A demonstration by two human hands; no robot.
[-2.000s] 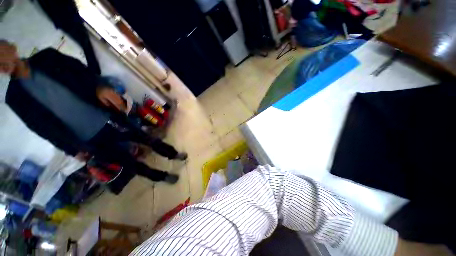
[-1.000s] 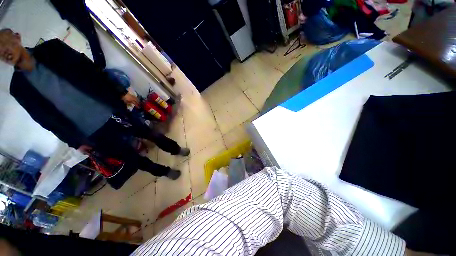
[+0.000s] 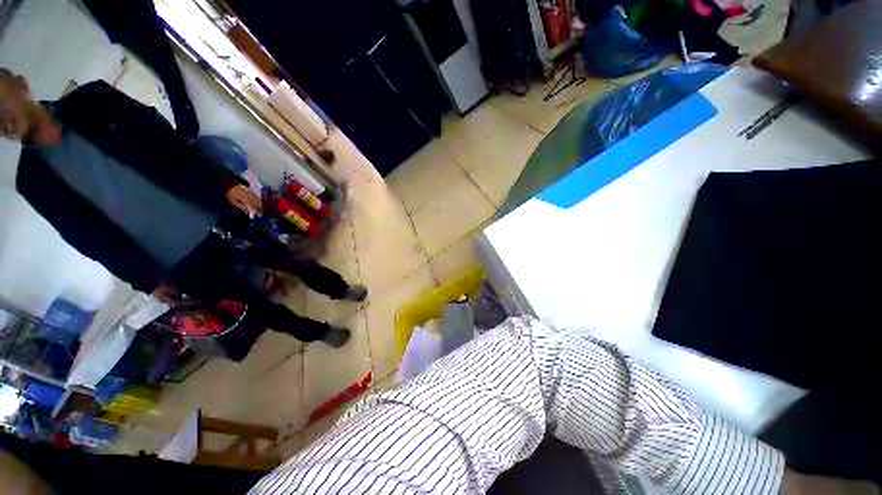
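Observation:
Black cloth [image 3: 774, 280] lies on the white table [image 3: 580, 261] at the right, and runs out of the picture at the right edge. My left arm in a striped sleeve reaches across the bottom towards the lower right corner. Only a bit of wrist shows past the cuff, beside the dark cloth; my left hand is cut off by the picture's edge. My right hand is out of the picture.
A blue tape strip [image 3: 633, 153] and thin dark tweezers (?) [image 3: 766, 118] are on the table. A yellow bin [image 3: 411, 324] stands by its edge. A person [image 3: 145, 193] stands at the left. A dark sleeve [image 3: 126, 474] shows at the lower left.
The view has swung slightly, so table and cloth sit a little differently. The dark sleeve has come in at the lower left. The standing person's upper body and arm have shifted slightly.

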